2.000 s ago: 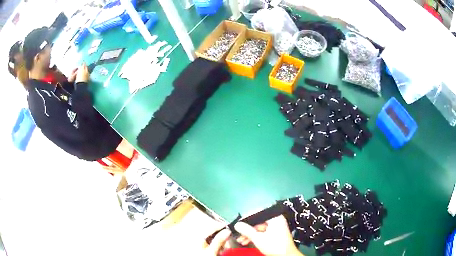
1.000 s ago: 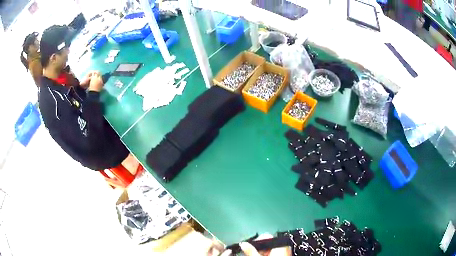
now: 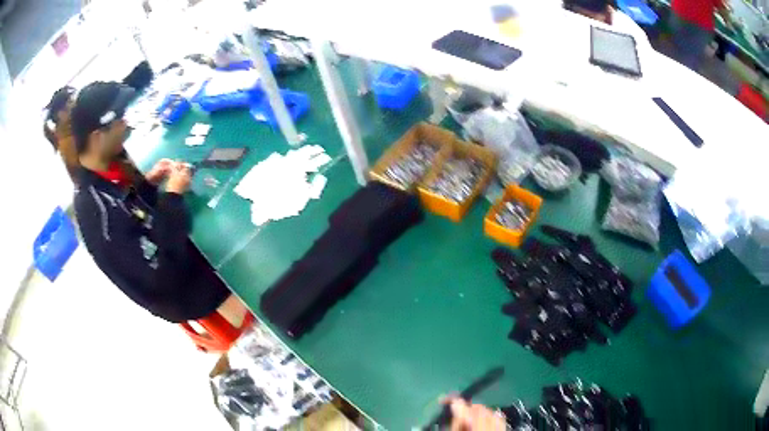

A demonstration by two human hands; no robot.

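Note:
My right hand (image 3: pixel 477 415) is at the bottom edge, blurred and cut off, with its fingers on a dark strip that looks like a black strap (image 3: pixel 481 385). The strap slants up and right above the green bench. My left hand is not in view. A heap of black straps with silver fittings (image 3: pixel 590 407) lies just right of my hand, cut off by the bottom edge. A second such heap (image 3: pixel 567 295) lies beyond it. A long stack of black straps (image 3: pixel 341 258) lies to the left.
Yellow-orange boxes of silver bits (image 3: pixel 512 215), a clear round bowl (image 3: pixel 555 167) and a clear bag of parts (image 3: pixel 632 202) stand behind. A blue bin (image 3: pixel 679 289) is at the right. A seated coworker (image 3: pixel 135 227) is at the left, near white cards (image 3: pixel 281 183).
The view has tilted up, so the bench things sit lower in the picture. My left hand has gone out of view. The strap at my right hand now points up and right.

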